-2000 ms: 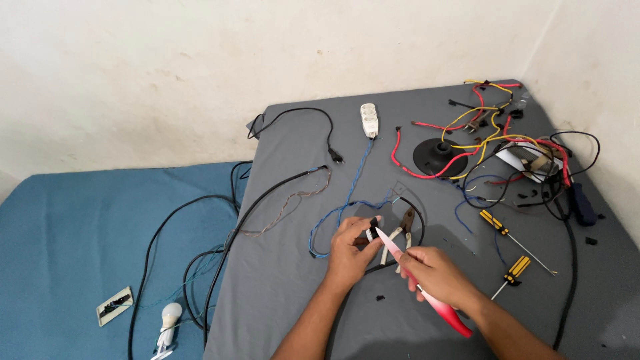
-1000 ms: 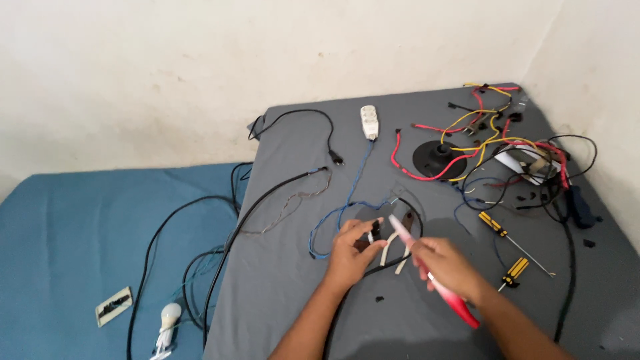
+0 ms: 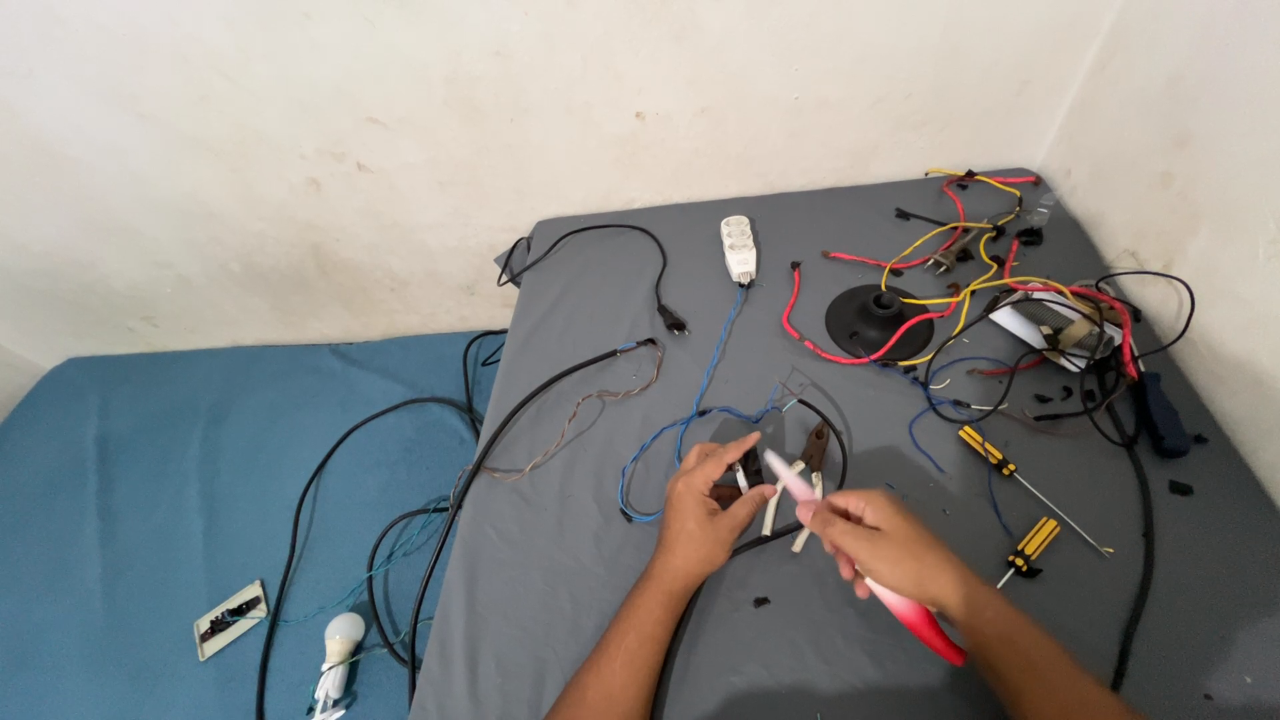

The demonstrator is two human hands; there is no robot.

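My right hand (image 3: 880,545) grips a knife (image 3: 915,620) with a red-and-white handle; its pale blade points up and left toward my left hand (image 3: 705,500). The left thumb and fingers are spread around a small dark piece with a white part (image 3: 742,475), which seems held between them, though the contact is partly hidden. Pliers (image 3: 815,450) with worn white handles lie on the grey cloth between and beyond the hands. A black cable (image 3: 838,440) with stripped ends curves around them, near a twisted blue cord (image 3: 640,450).
A white socket strip (image 3: 738,250) lies further back. A black lamp holder (image 3: 878,320), red and yellow wires and a dark-handled tool (image 3: 1162,415) are at right, with two yellow-and-black screwdrivers (image 3: 985,450). On the blue surface at left are a light bulb (image 3: 343,640) and a switch plate (image 3: 230,620).
The knife tip was against the dark piece at the left fingers two seconds ago; it now stands a little to the right. The left fingers have spread further apart.
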